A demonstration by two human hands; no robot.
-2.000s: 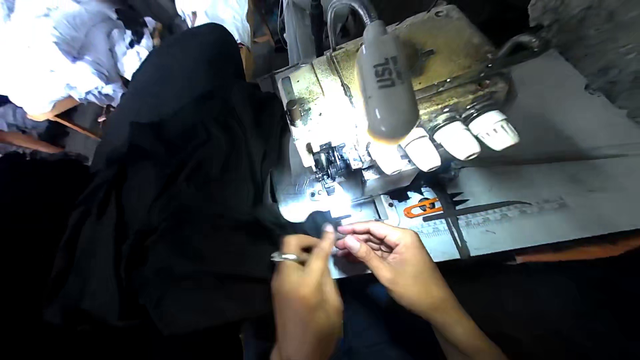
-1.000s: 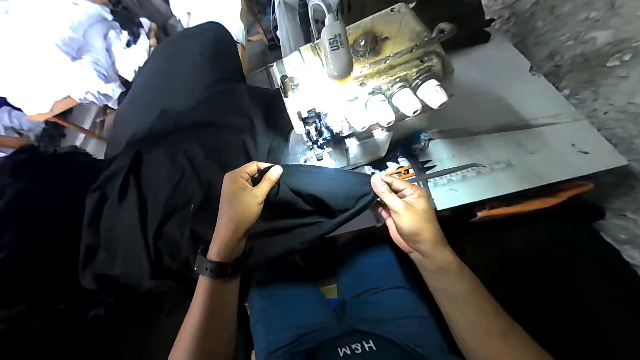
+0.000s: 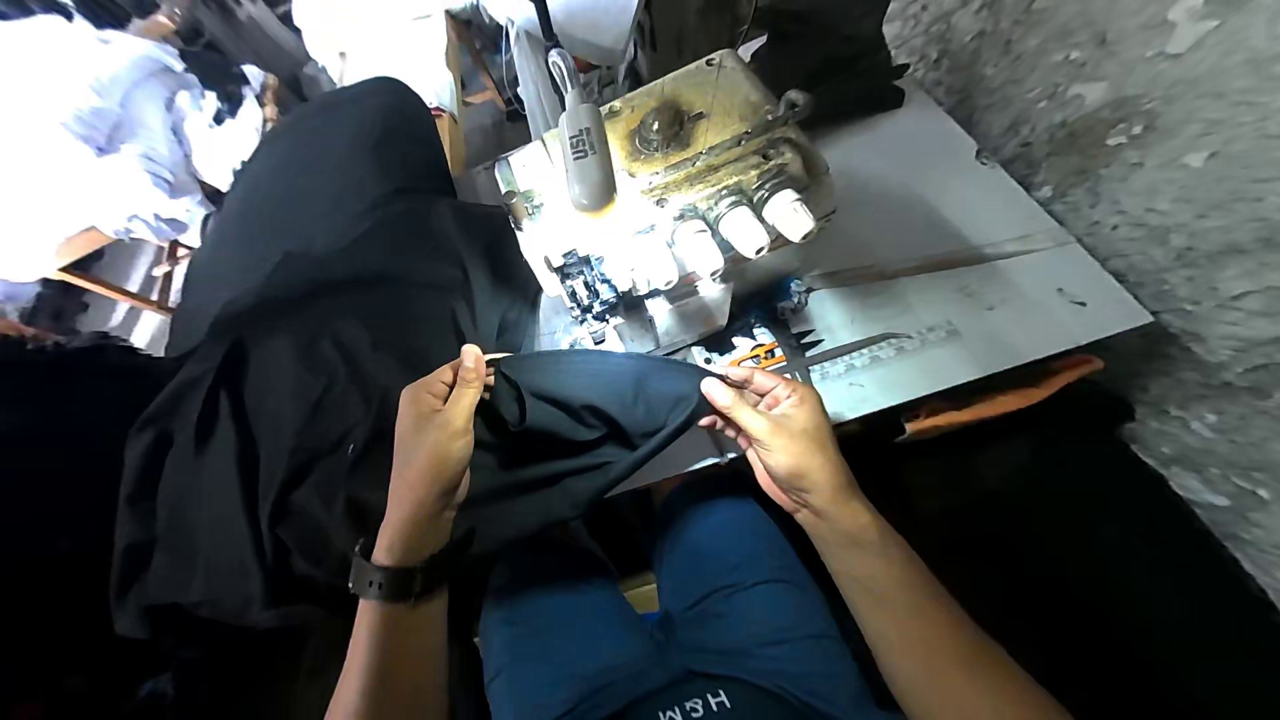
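Note:
My left hand [image 3: 437, 450], a dark watch on its wrist, pinches the edge of a black cloth [image 3: 590, 410]. My right hand [image 3: 775, 425] grips the same edge farther right, so the edge spans between both thumbs. The cloth hangs below in folds and joins or overlaps a large black fabric heap at the left; which, I cannot tell. Just beyond the held edge stands an overlock sewing machine [image 3: 690, 135] with white tension dials [image 3: 742, 230]. Its presser foot area [image 3: 588, 290] is lit by a lamp [image 3: 587, 155].
Orange-handled thread snips [image 3: 757, 356], scissors [image 3: 860, 348] and a measuring tape [image 3: 925, 333] lie on the worktable [image 3: 1040, 290], right of the machine. An orange cloth [image 3: 1000, 400] is at its front edge. A rough wall [image 3: 1150, 130] stands right; white fabric [image 3: 90, 130] is piled at far left.
Two seconds ago my hands were close together by the machine's foot, with a small metal tool in the left. They are now apart with the cloth edge between them, and that tool is not visible.

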